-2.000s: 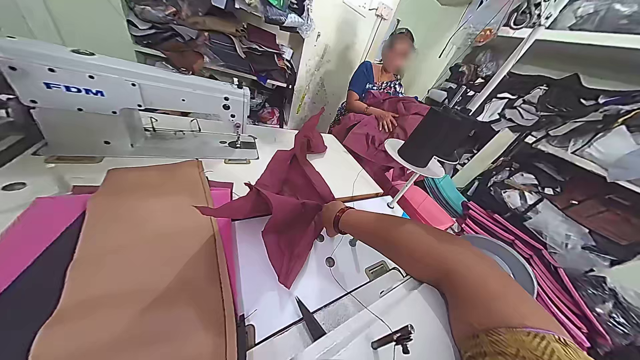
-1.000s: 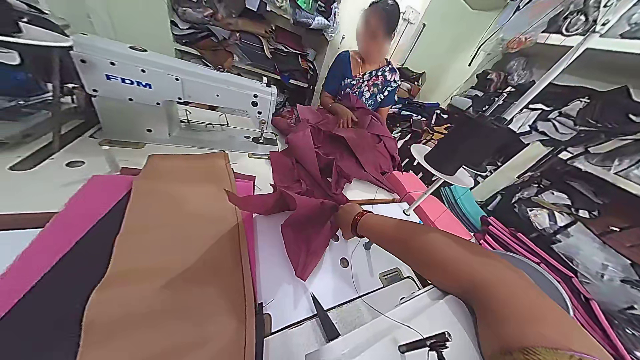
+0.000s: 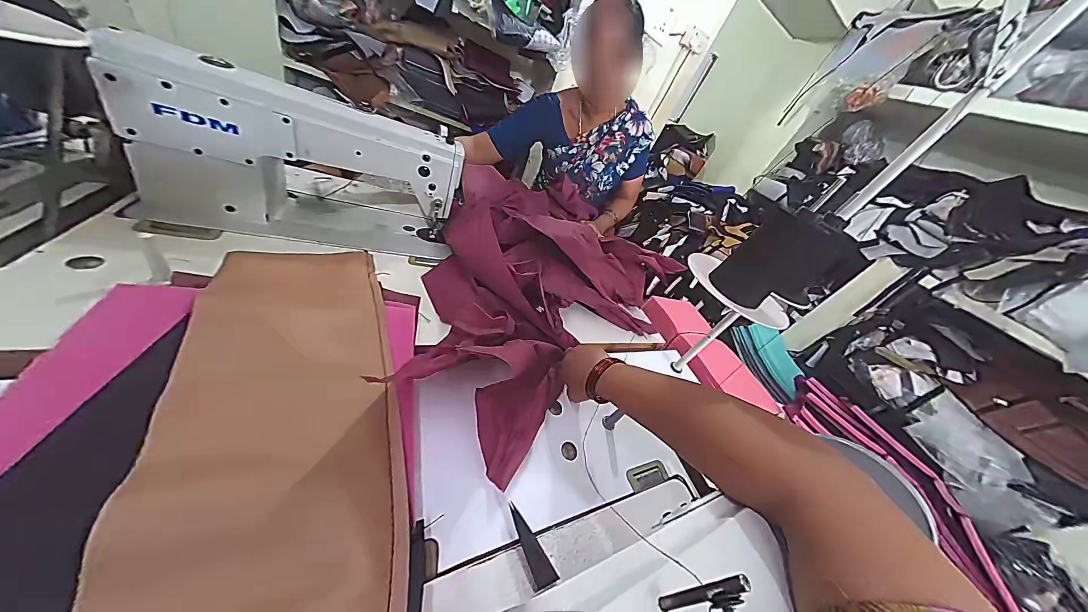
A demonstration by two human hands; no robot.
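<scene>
My right hand (image 3: 583, 372), with a reddish bracelet at the wrist, grips a bunch of maroon fabric (image 3: 518, 382) over the white sewing table. One pointed end of that fabric hangs down toward a dark pointed strip (image 3: 534, 551). Behind, a larger maroon heap (image 3: 527, 246) lies by the sewing machine's needle end, where a co-worker in a blue floral top has a hand on it. The white FDM sewing machine (image 3: 280, 136) stands at the upper left. A tan fabric panel (image 3: 263, 425) lies over pink and black pieces. My left hand does not show.
A black thread cone (image 3: 778, 246) stands on a white spool holder at the right. Pink boxes (image 3: 714, 348) and a teal stack (image 3: 765, 361) are below it. Shelves (image 3: 1003, 110) of black pieces and plastic bags line the right side. A thin thread (image 3: 599, 489) crosses the table.
The co-worker has come closer to the table, and the maroon heap now lies by the sewing machine. My right hand still holds its bunch. The view has shifted.
</scene>
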